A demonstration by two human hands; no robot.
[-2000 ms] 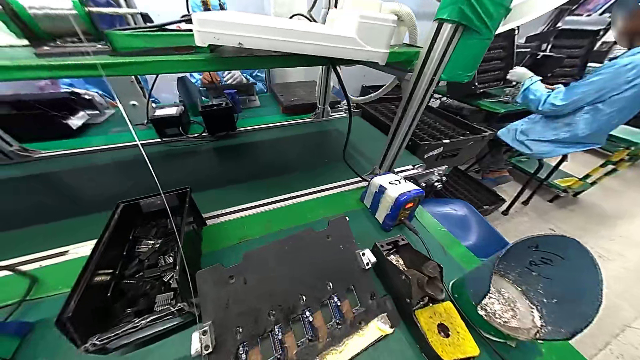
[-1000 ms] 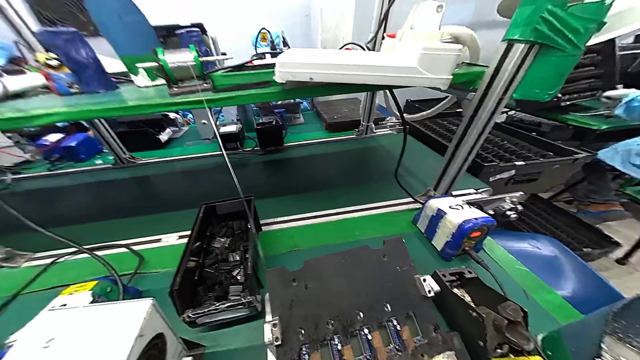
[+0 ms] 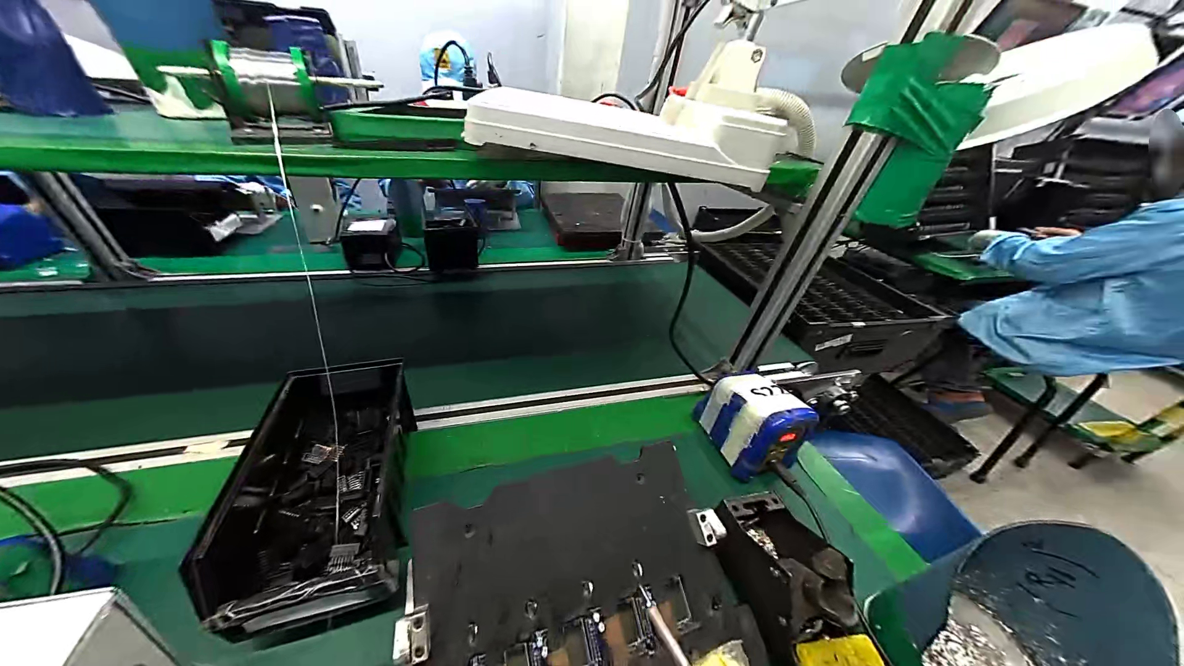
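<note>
Neither of my hands shows in the head view. A black fixture plate [image 3: 546,546] lies on the green bench mat, with several small circuit boards [image 3: 592,638] in its slots near the bottom edge. A thin metal rod, perhaps a soldering iron's shaft [image 3: 664,631], slants over the plate's lower right; what holds it is out of frame. Left of the plate stands a black bin [image 3: 301,499] of small black parts with metal pins. Solder wire [image 3: 310,287] runs down from a spool [image 3: 264,79] on the shelf. Right of the plate is a black iron stand [image 3: 786,573] with a yellow sponge [image 3: 840,651].
A blue and white soldering station [image 3: 757,425] sits by the slanted metal post [image 3: 814,250]. A blue tub holding metal bits [image 3: 1064,592] is at lower right. A white box [image 3: 83,634] stands at lower left. A white lamp [image 3: 610,134] lies on the shelf. A person in blue [image 3: 1101,287] works at right.
The view has swung about between frames. The metal rod now shows over the plate's lower right, where neither earlier frame clearly shows it.
</note>
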